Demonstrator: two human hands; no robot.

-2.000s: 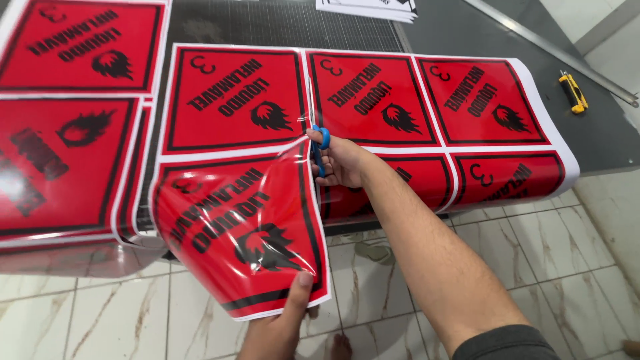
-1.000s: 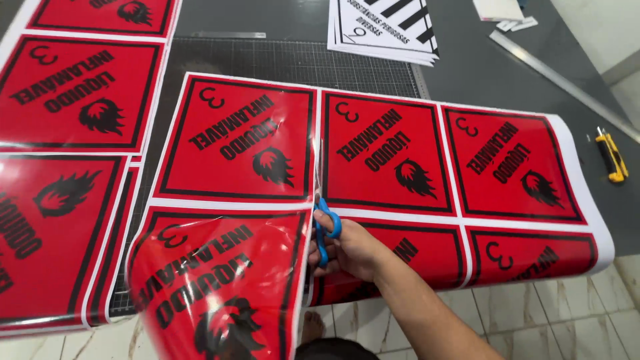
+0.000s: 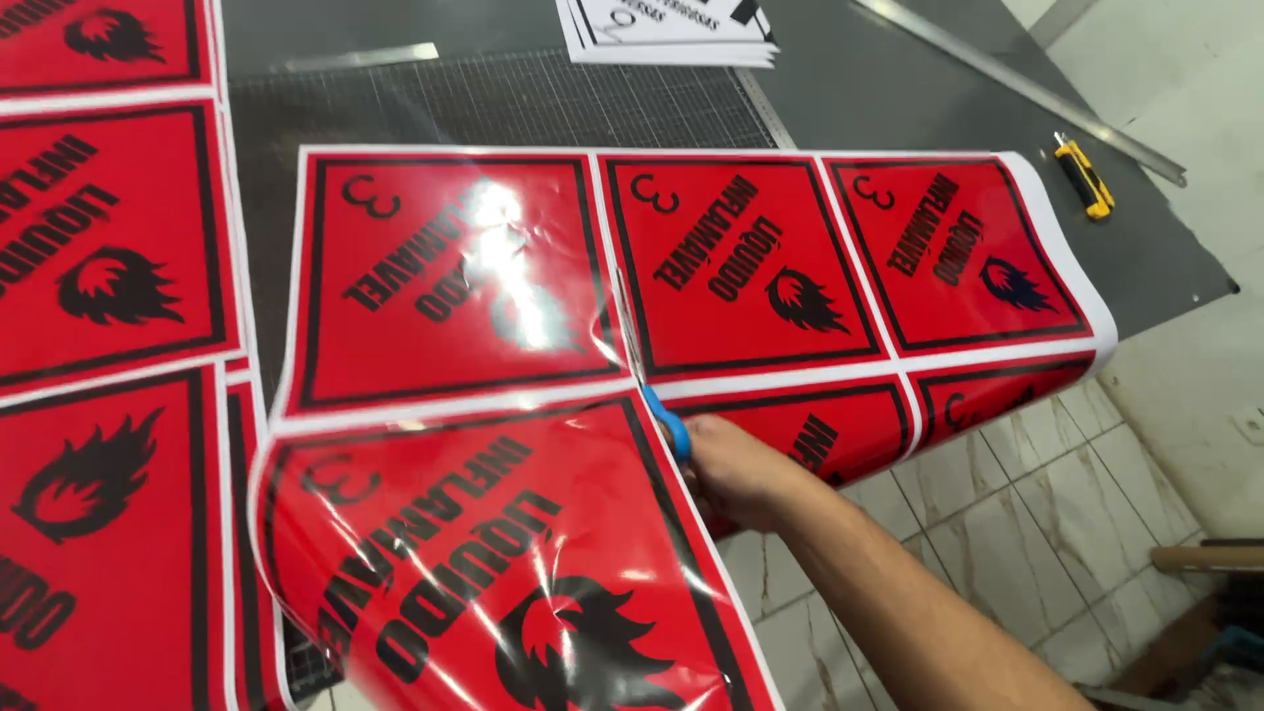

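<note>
My right hand point(image 3: 736, 469) is shut on blue-handled scissors point(image 3: 670, 423), whose blades lie along the white strip between two columns of a red printed sheet point(image 3: 464, 286). The sheet bears flame symbols and black lettering. It is parted below the scissors, and its near left part point(image 3: 474, 553) bends up toward the camera, creased and shiny. The right part droops over the table's near edge. My left hand is out of view.
More red printed sheets point(image 3: 109, 326) lie at the left. On the dark table point(image 3: 889, 109) are a gridded cutting mat point(image 3: 474, 104), white printed sheets point(image 3: 671, 35), a metal ruler point(image 3: 1017, 84) and a yellow utility knife point(image 3: 1084, 183). Tiled floor shows below.
My right hand and the scissors have moved farther up the strip between the columns, and the cut has lengthened. My left hand, on the sheet's lower corner two seconds ago, is out of view.
</note>
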